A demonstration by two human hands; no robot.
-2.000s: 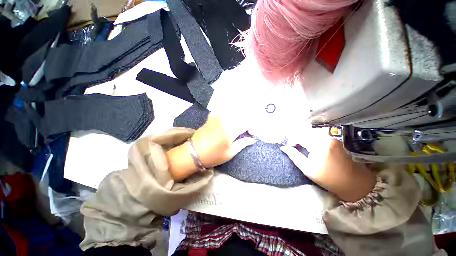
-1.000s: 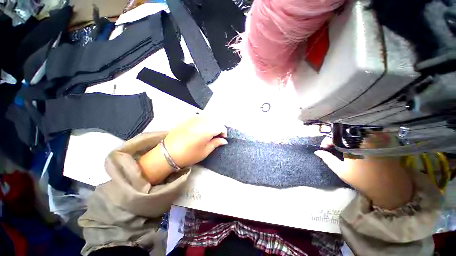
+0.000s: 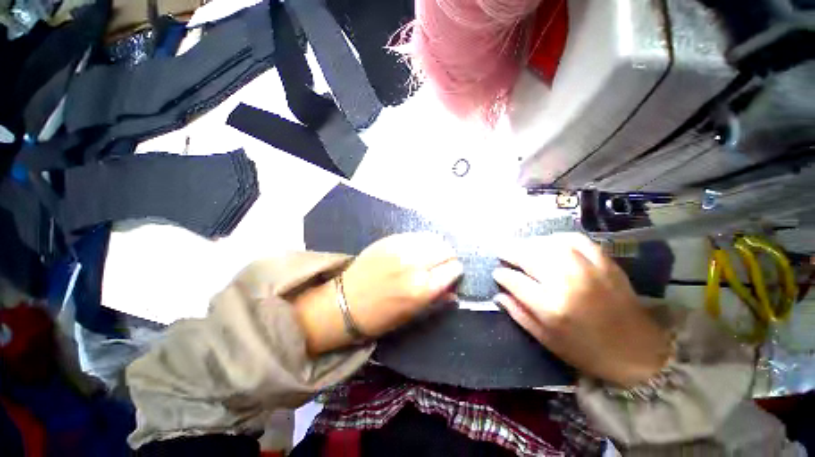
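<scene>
A long dark collar piece (image 3: 353,217) lies across the white table, with an angled end left of my hands and another dark end under the machine head at right. A wider dark curved panel (image 3: 478,348) lies nearer me along the table's front edge. My left hand (image 3: 402,278) rests on the cloth with fingertips pinched at its middle. My right hand (image 3: 572,299) is just right of it, its thumb and fingertips also on the cloth. The strip between them looks greyer and glares. Whether the two dark pieces are joined is hidden by my hands.
The pale sewing machine head (image 3: 617,98) is at upper right, with a pink thread bundle (image 3: 465,54) beside it. A stacked cut bundle (image 3: 156,192) lies left, loose strips (image 3: 290,138) above the work. Yellow-handled scissors (image 3: 751,277) lie far right.
My hands have come closer together, the left moving right. The dark cloth now spreads wider, with an angled end showing at left and a panel nearer me. The whole view has shifted slightly.
</scene>
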